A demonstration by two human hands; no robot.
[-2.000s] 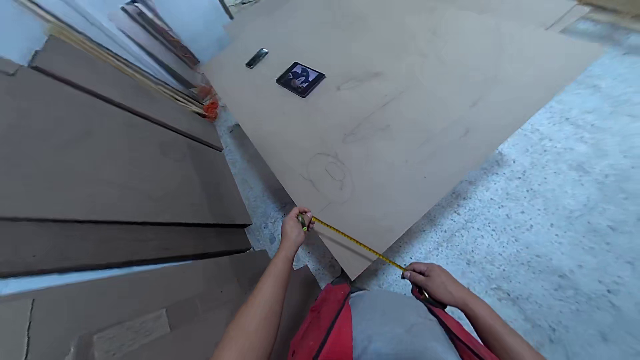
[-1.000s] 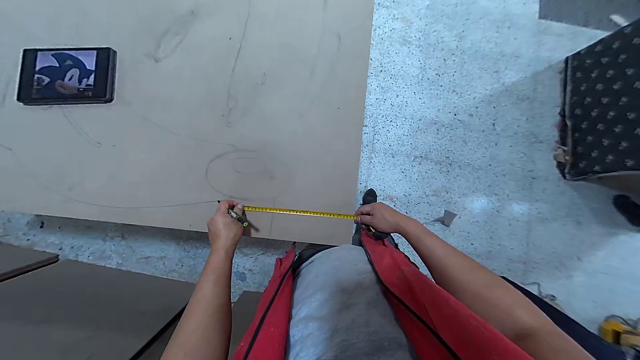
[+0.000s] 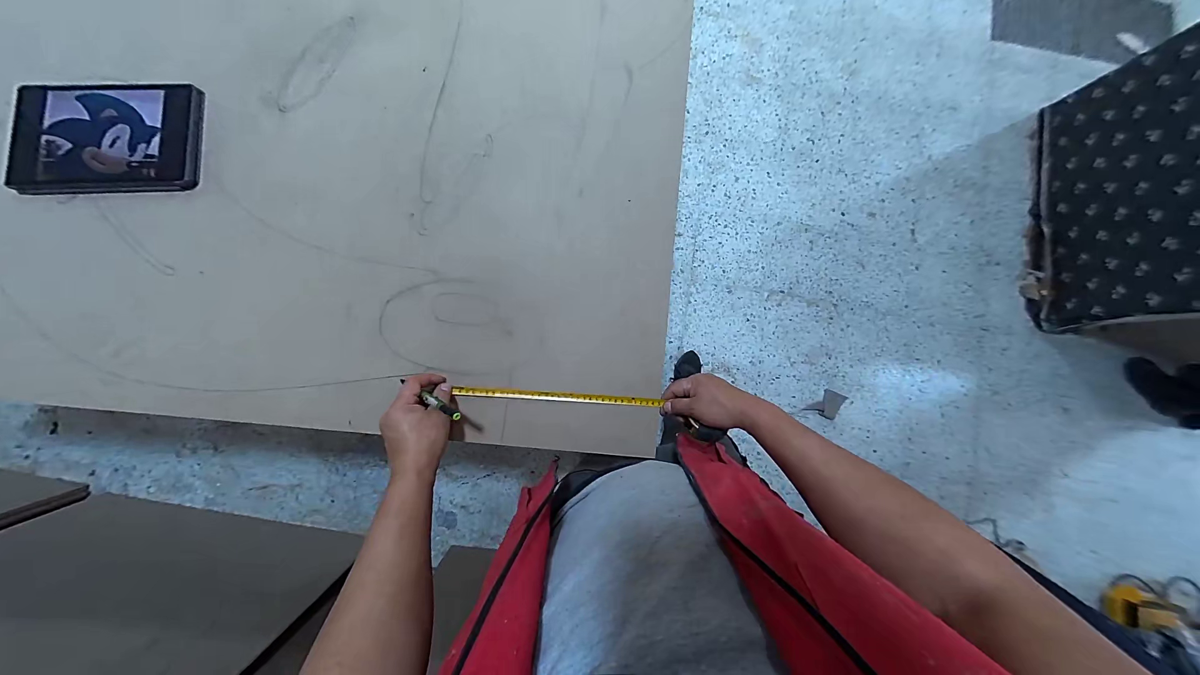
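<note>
A yellow tape measure blade (image 3: pixel 558 397) stretches across the near right corner of a large flat board (image 3: pixel 562 328) with faint pencil curves on it. My left hand (image 3: pixel 419 422) pinches the blade's left end and also holds a dark green marker or pencil (image 3: pixel 439 405), its tip by a drawn line. My right hand (image 3: pixel 708 401) grips the blade at the board's right edge; the dark tape case seems to be under that hand, mostly hidden. A tablet (image 3: pixel 103 138) showing a blue cartoon character lies on the board at the upper left.
Speckled floor (image 3: pixel 825 234) runs along the right. A dark box-like piece covered in paw-print fabric (image 3: pixel 1125 187) stands at the far right. More brown boards (image 3: pixel 169 581) lie at the lower left. A yellow tool (image 3: pixel 1139 605) is on the floor at the lower right.
The view has swung round strongly since two seconds ago. Both hands still hold the tape stretched over the board's corner, and little differs from one second ago.
</note>
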